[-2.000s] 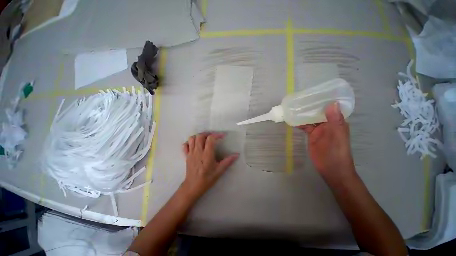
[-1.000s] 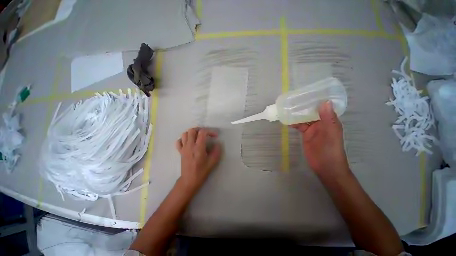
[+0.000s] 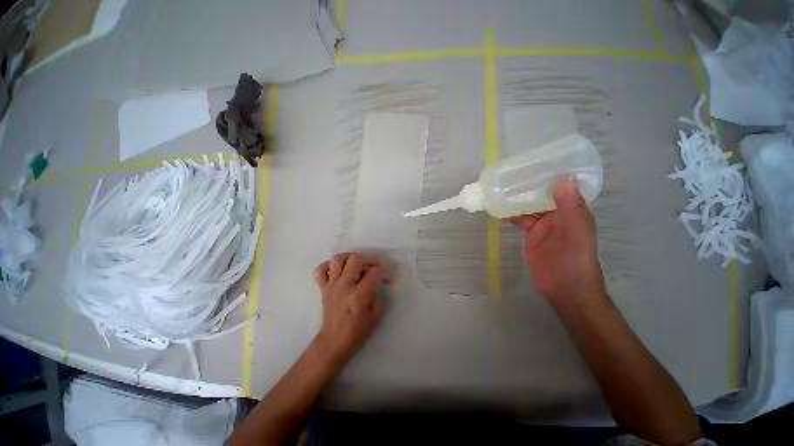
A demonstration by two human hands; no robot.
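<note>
A thin off-white garment panel (image 3: 388, 179) lies flat, barely paler than the cover, with two straps pointing away from me and a U-shaped neckline between them. My left hand (image 3: 353, 292) rests with bent, gathered fingers just below the left strap; whether its fingertips pinch any fabric is hidden. My right hand (image 3: 564, 248) holds a translucent glue bottle (image 3: 540, 177) from below, thumb on its side. The bottle is tilted, its long nozzle pointing left, with the tip over the left strap's right edge. I cannot tell whether the tip touches the panel.
A big heap of long white strips (image 3: 165, 253) lies left, below a dark crumpled cloth (image 3: 240, 119) and a white card (image 3: 161, 122). Short white strips (image 3: 714, 196) lie right, beside stacked white pieces (image 3: 770, 348). Yellow tape (image 3: 491, 104) crosses the streaked cover.
My left hand first drew back slightly left, then moved a little toward me, its fingers now more curled and gathered. The bottle stays in my right hand, nearly unmoved. The view has shifted slightly.
</note>
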